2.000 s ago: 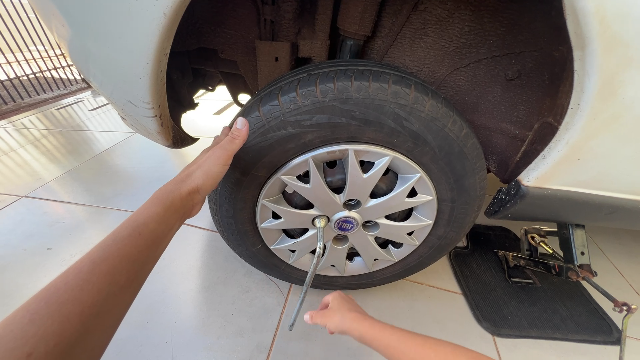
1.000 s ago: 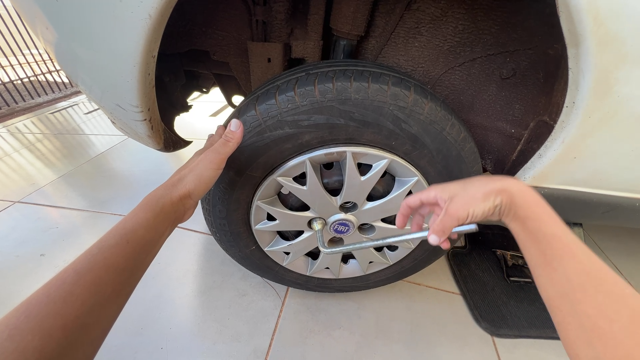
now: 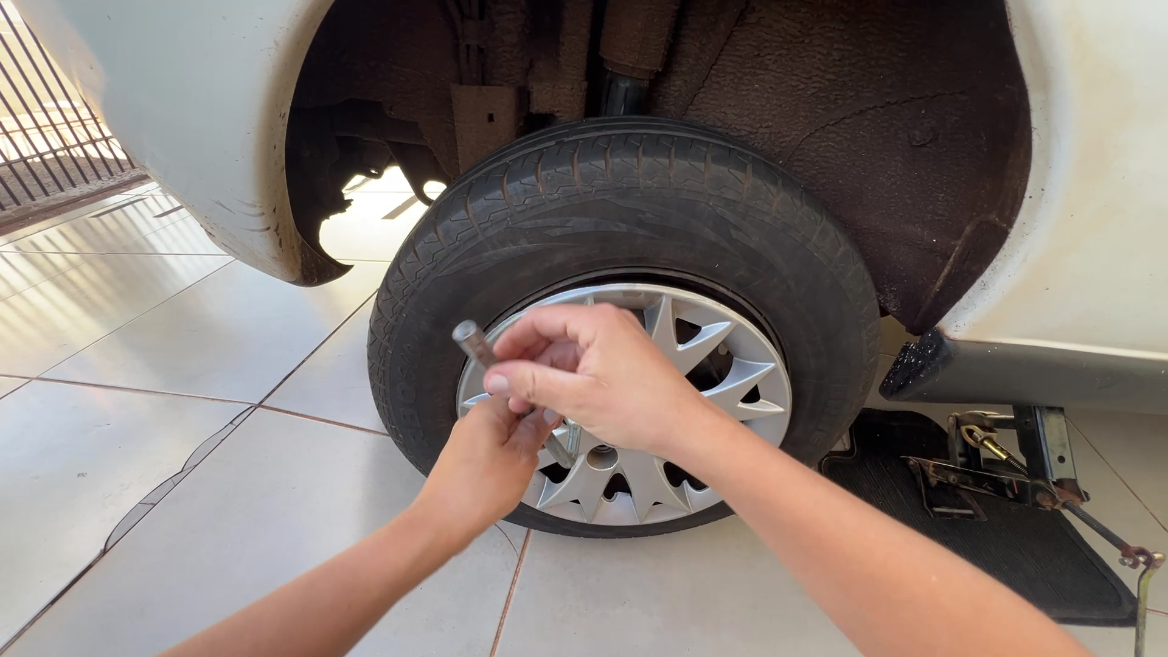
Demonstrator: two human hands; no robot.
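Note:
Both my hands are on an L-shaped metal lug wrench (image 3: pixel 473 342) in front of the lower left part of the wheel. My right hand (image 3: pixel 593 374) has its fingers around the bar near the upper end, which points up and left. Just below it, my left hand (image 3: pixel 488 456) grips the same bar. The wrench's bent end reaches toward the silver hubcap (image 3: pixel 757 379), where my hands partly hide it; whether it sits on a bolt I cannot tell. The black tire (image 3: pixel 639 214) stands upright in the wheel arch.
A scissor jack (image 3: pixel 1031 465) with a crank stands under the car's sill (image 3: pixel 1031 372) at the right, over a black floor mat (image 3: pixel 1031 557). The white fender (image 3: pixel 210 119) edges the arch at the left. A barred gate (image 3: pixel 55 119) is behind, over the tiled floor.
My left hand has left the tire and taken hold of the wrench. The wrench's free end has swung from the right side to the upper left, with my right hand on it.

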